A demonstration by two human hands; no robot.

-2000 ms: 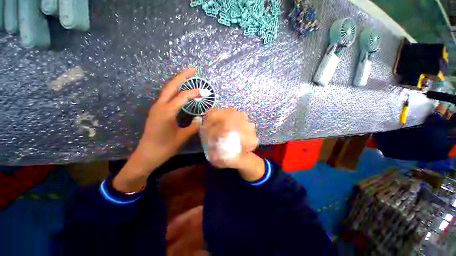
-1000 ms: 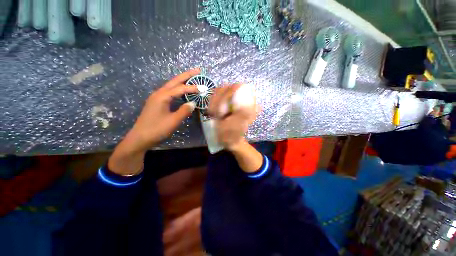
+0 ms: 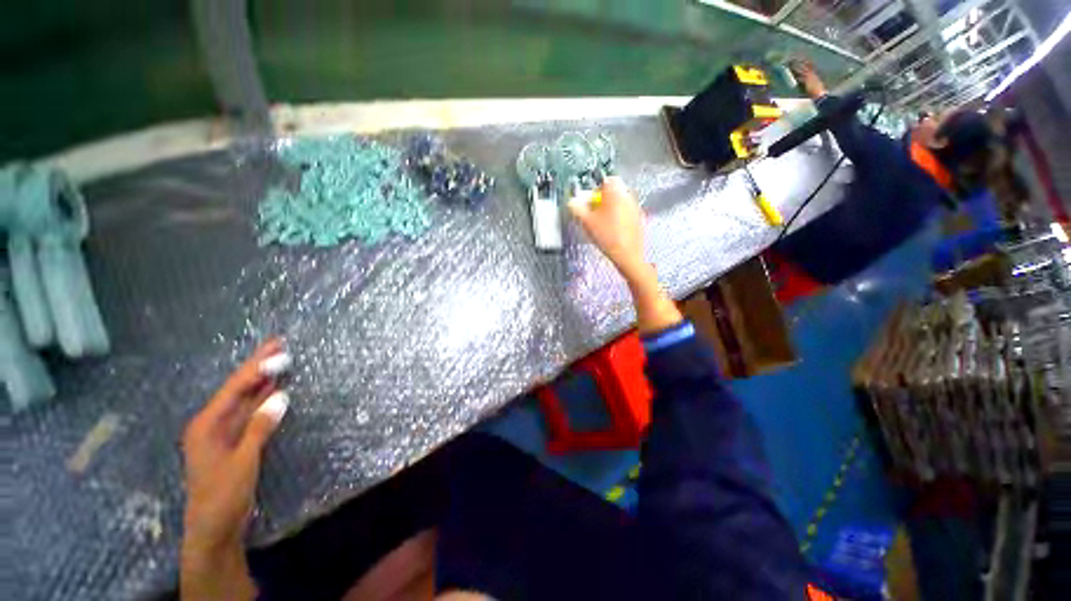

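My left hand is over the bubble wrap at the lower left, empty, thumb and fingers apart, with white coverings on the fingertips. My right hand is curled at the group of set-aside fans, with a yellow-handled tool showing at its fingers. One handheld fan lies left of this hand with its pale handle towards me. Two more round fan heads show just beyond the hand. My hand hides part of their handles, and I cannot tell whether it grips one.
A teal parts pile and a dark metallic parts pile lie at the back. Waiting fans lie at far left. A black and yellow device and yellow-handled tool are to the right, near another person. A red stool stands below the bench.
My hands have come apart. My right hand has moved right to the set-aside fans, where three fan heads now show instead of two. My left hand has let go of the fan. The view has turned right.
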